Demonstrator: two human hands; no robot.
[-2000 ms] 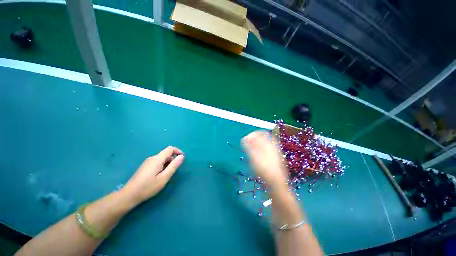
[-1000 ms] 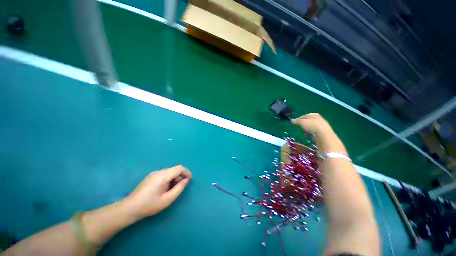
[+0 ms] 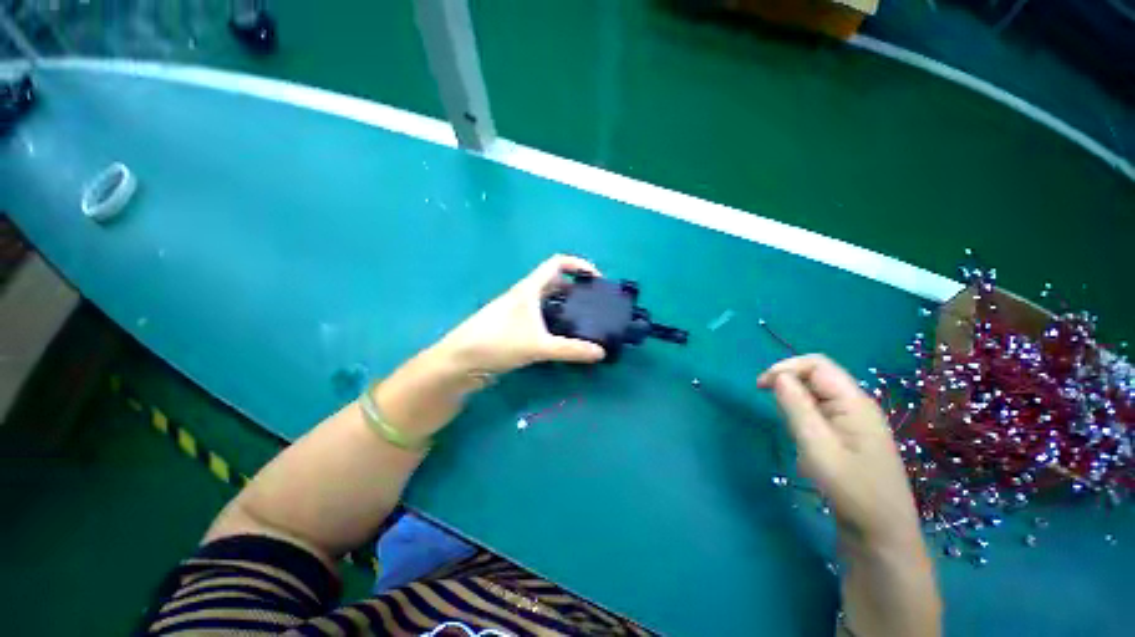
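My left hand (image 3: 523, 326) grips a palm-sized black housing (image 3: 600, 311) by its left side above the bench. The housing's narrow stem (image 3: 666, 334) points right, towards my right hand. My right hand (image 3: 828, 417) is over the bench between housing and lead pile, thumb and fingertips together; whether a thin lead is pinched there is unclear. A dark lead with a pale tip (image 3: 777, 337) shows just above these fingertips. A thin reddish lead with a white tip (image 3: 548, 413) shows below my left hand. The tangled red lead pile (image 3: 1039, 398) lies at the right.
The pile spills around a small open carton (image 3: 956, 326). A white rail (image 3: 722, 225) and grey post (image 3: 454, 75) stand between bench and green belt (image 3: 797, 137). A black unit (image 3: 253, 30) is on the belt. A white tape ring (image 3: 110, 193) lies far left.
The view has swung left. My left hand, earlier nearly closed, now grips the black housing. My right hand, which reached a black unit on the belt, is back over the bench, left of the pile.
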